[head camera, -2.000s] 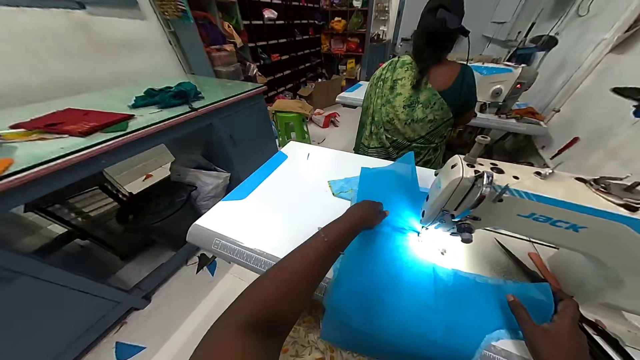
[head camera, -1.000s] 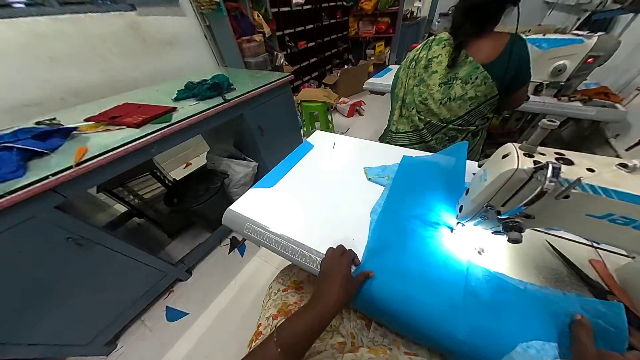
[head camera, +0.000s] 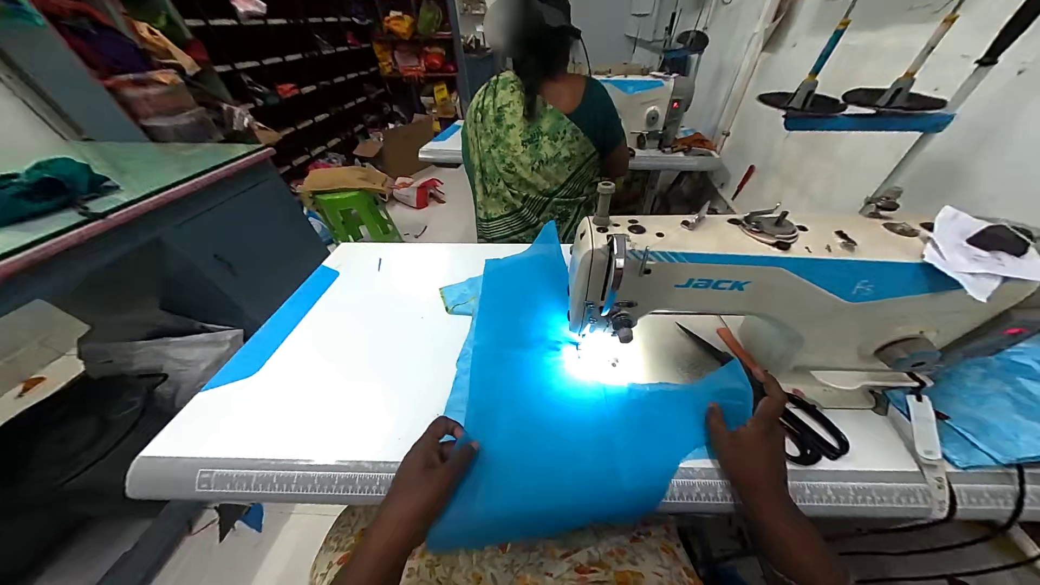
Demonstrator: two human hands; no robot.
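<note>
Blue fabric (head camera: 561, 439) lies across the sewing machine bed and hangs over the table's front edge. My left hand (head camera: 435, 467) pinches its left edge near the ruler strip. At its right corner my right hand (head camera: 751, 431) grips the cloth between thumb and fingers. The Jack sewing machine (head camera: 780, 276) stands behind, its lamp glaring on the cloth by the needle, which the glare hides. Black-handled scissors (head camera: 812, 431) lie beside my right hand, partly under it, with an orange strip-like object (head camera: 735, 349) next to them. Lighter blue patterned fabric (head camera: 461, 296) shows beneath the left edge.
A measuring tape (head camera: 926, 431) hangs at the table's right front, near folded light-blue fabric (head camera: 991, 398). A person (head camera: 540, 146) sits at another machine ahead. A green stool (head camera: 357, 215) is behind the white table (head camera: 325, 390); a glass-topped counter (head camera: 187, 179) stands left.
My left hand has gone from on top of the cloth near the needle to its left front edge. My right hand has lifted the right corner. The view has swung right.
</note>
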